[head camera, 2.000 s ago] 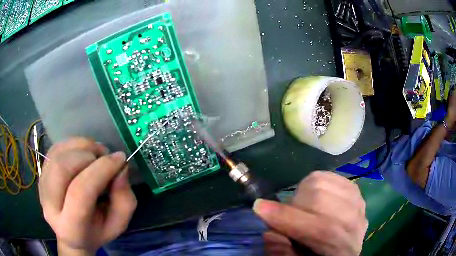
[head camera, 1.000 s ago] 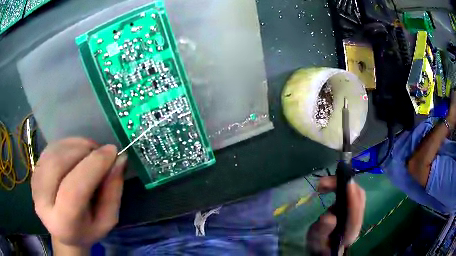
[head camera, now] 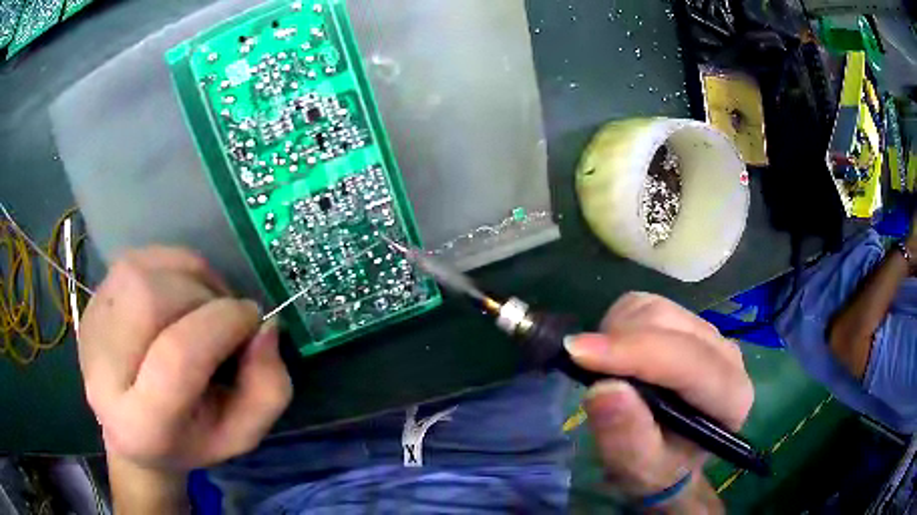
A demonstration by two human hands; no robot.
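A green printed circuit board (head camera: pixel 287 171) lies solder side up on the grey mat (head camera: pixel 457 111). My left hand (head camera: pixel 181 362), at the board's lower left, pinches thin solder wire (head camera: pixel 292 302) that reaches over the board's lower half. My right hand (head camera: pixel 664 387) holds the soldering iron (head camera: pixel 538 337) by its black handle. The iron's tip points left and is at the board's lower right part, close to the wire's end. Whether tip and wire touch is too small to tell.
A cream-yellow pot (head camera: pixel 623 191) with solder bits stands right of the mat. Beyond it are a tan sponge (head camera: pixel 734 116), black items and a yellow box (head camera: pixel 855 141). Yellow wire loops (head camera: pixel 30 292) lie at left. Another person's arm (head camera: pixel 870 312) shows at right.
A second ago the iron was upright over the pot. It has since moved left and down, back to the board. My left hand still holds the wire over the board.
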